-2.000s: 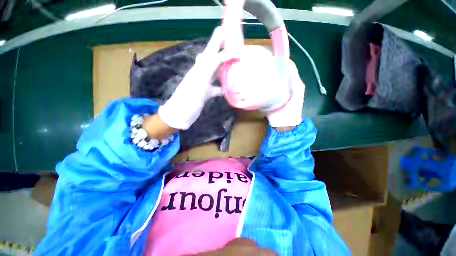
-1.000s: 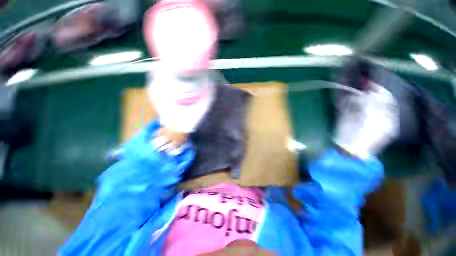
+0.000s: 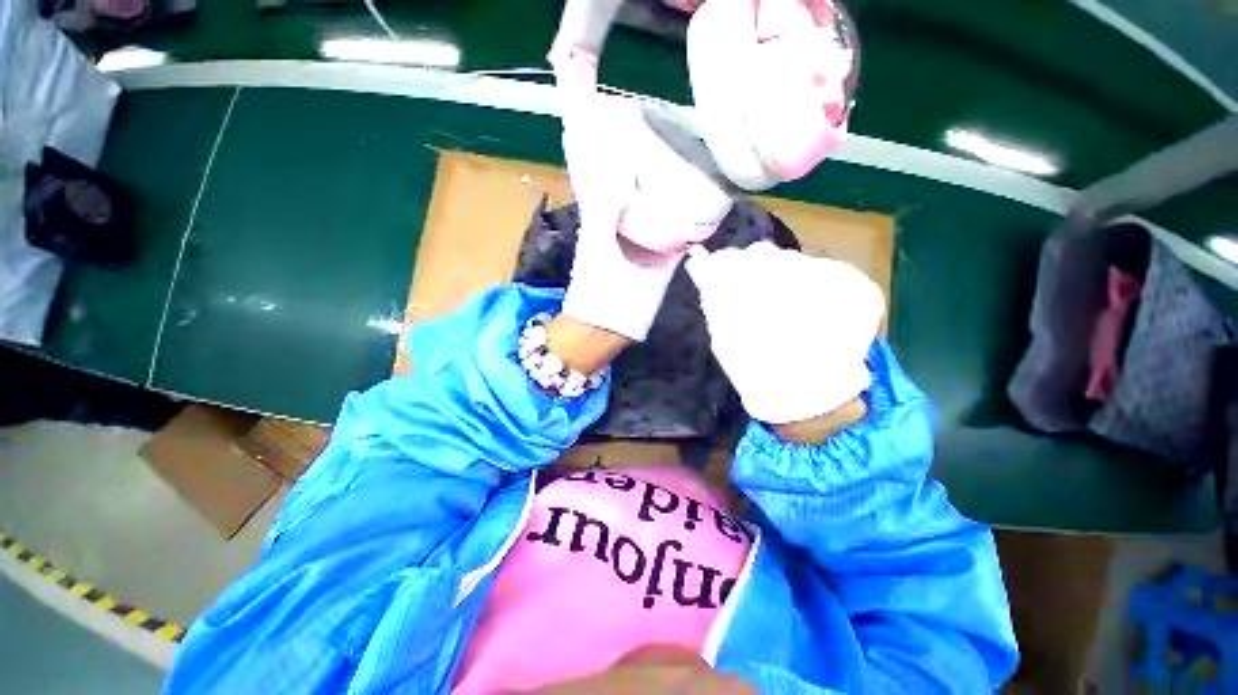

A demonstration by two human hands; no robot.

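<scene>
My left hand [image 3: 614, 224], in a white glove, holds pink and white headphones [image 3: 771, 92] over the bench. One earcup is in the hand. The other, larger in view, points up and right, and part of the band is cut off by the top edge. My right hand [image 3: 792, 326], also gloved, has its fingertips together at the lower edge of the held earcup. Whether they pinch a small plug cannot be seen. A dark dotted bag [image 3: 668, 387] lies under the hands on a tan cardboard pad [image 3: 469, 224].
A grey bag [image 3: 1170, 346] with a pink thing inside stands at the right on the green bench [image 3: 292, 258]. A dark object [image 3: 79, 207] lies on white material at the far left. A pale rail [image 3: 923, 159] crosses behind the pad. Cardboard [image 3: 211, 468] and a blue crate [image 3: 1188, 631] are below.
My right hand has come from beside the grey bag to the held earcup. The headphones in my left hand have moved right and are turned differently. The view has shifted.
</scene>
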